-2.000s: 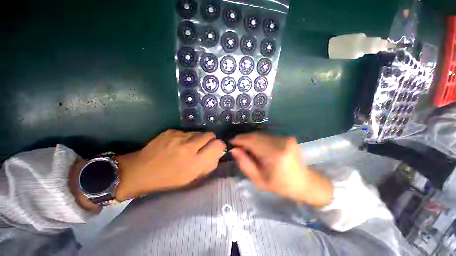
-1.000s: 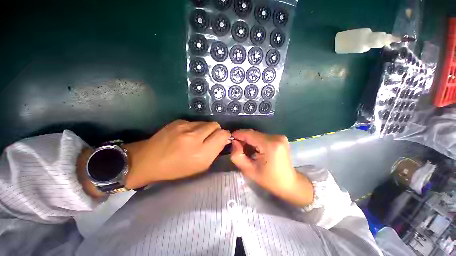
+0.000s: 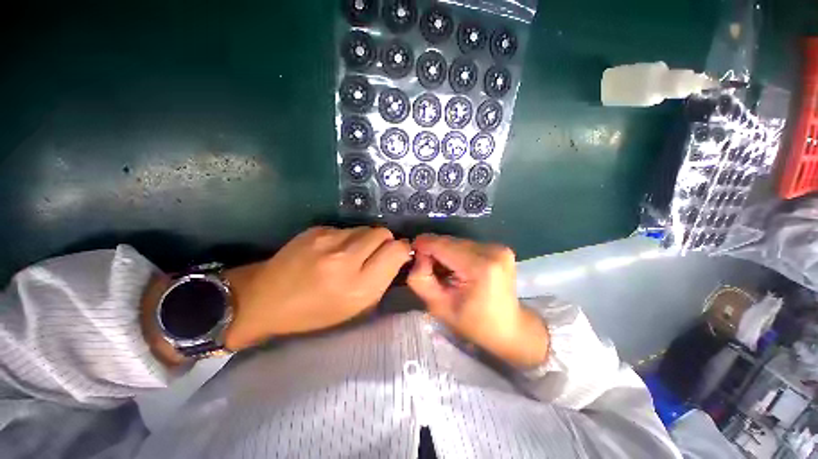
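Note:
My left hand [image 3: 327,273] and my right hand [image 3: 471,282] meet at the fingertips at the bench's near edge, just below the rows of discs. A small dark part [image 3: 401,272] shows between and under my left fingertips; most of it is hidden. A tiny pale spot shows where the fingertips meet; I cannot tell what it is. My right thumb and index finger pinch at that spot. Black discs with pale spoked centres [image 3: 432,68] lie in rows on a flat clear bag [image 3: 504,134].
A white squeeze bottle [image 3: 635,84] lies on the green bench [image 3: 206,108] at the right, its nozzle pointing right. Shiny filled bags of discs [image 3: 717,179] are beyond it, then a red tray [image 3: 801,134]. Another person's sleeve [image 3: 789,238] shows at the right edge.
Compared with two seconds ago, the discs and bottle appear shifted right with the camera view. The person's dark-clad arm at the right has gone. My hands stay together at the fingertips.

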